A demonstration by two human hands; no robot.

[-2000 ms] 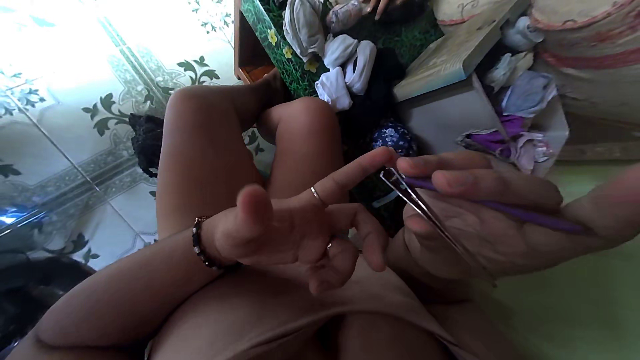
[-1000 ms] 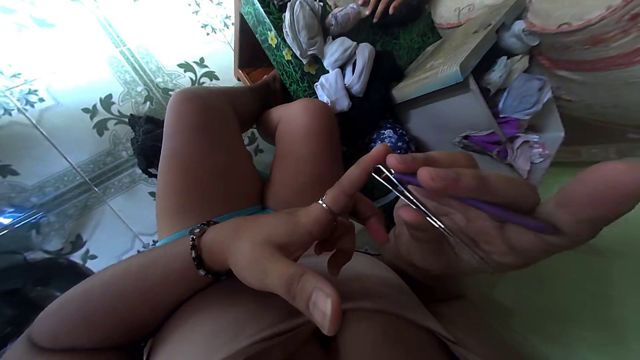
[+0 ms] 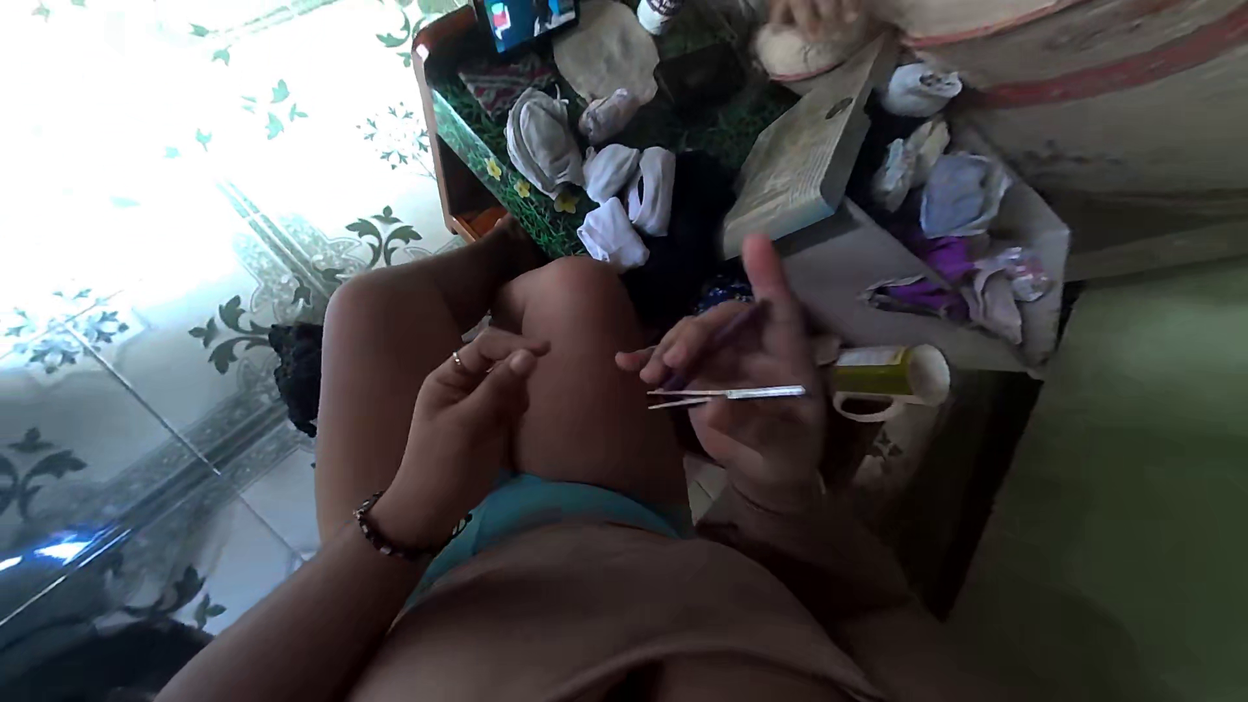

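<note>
In the head view my left hand (image 3: 473, 419) is over my lap, thumb and index fingertip together; whether something tiny is between them cannot be told. It wears a ring and a dark beaded bracelet (image 3: 385, 531) at the wrist. To its right, my right hand (image 3: 756, 390) holds metal tweezers (image 3: 765, 392), their two tips apart and pointing left toward the left hand. A slim purple stick-like tool (image 3: 717, 343) is also held across the fingers of the right hand. The two hands do not touch.
A green and white mug (image 3: 882, 375) stands right of my right hand. Farther off are rolled white cloths (image 3: 609, 234), a worn box or thick book (image 3: 799, 156), an open carton (image 3: 1053, 283) with crumpled wrappings, and a lit screen (image 3: 526, 19). Another hand (image 3: 814, 15) shows at the top.
The hands were together at the tweezers and have moved apart. My left thumb and index finger have closed together. The view has shifted, bringing the mug and the screen into sight.
</note>
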